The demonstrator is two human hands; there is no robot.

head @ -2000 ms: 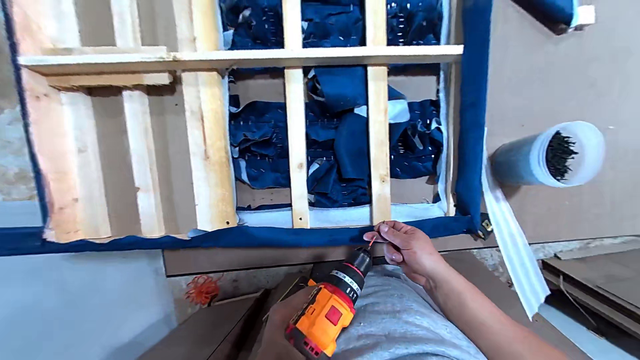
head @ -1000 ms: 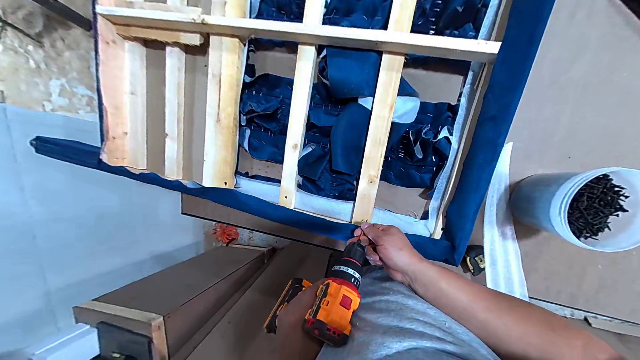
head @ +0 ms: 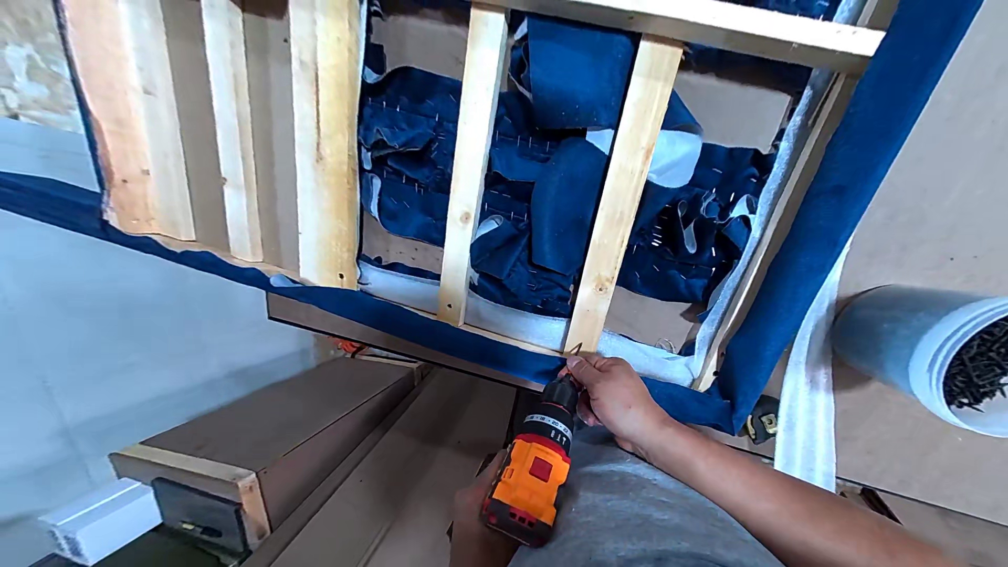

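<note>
My left hand (head: 476,512) grips a red and orange cordless drill (head: 531,480), mostly hidden behind its body. The drill's chuck points up at the lower end of a wooden slat (head: 622,197). My right hand (head: 622,398) pinches a screw (head: 575,350) between its fingers, just in front of the chuck. The slat belongs to a wooden frame (head: 323,157) edged with blue upholstery fabric (head: 441,339). Pieces of blue fabric with staples (head: 417,157) show between the slats.
A translucent plastic bucket of dark screws (head: 906,339) lies tilted at the right, beside a white fabric strip (head: 809,394). A tape measure (head: 762,419) lies by the frame's corner. At the lower left stand a long brown box-like piece (head: 276,417) and a white ribbed piece (head: 102,520).
The view has shifted and come closer to the frame. The screw tip now rests near the slat's lower end; both hands stay together at the drill's chuck.
</note>
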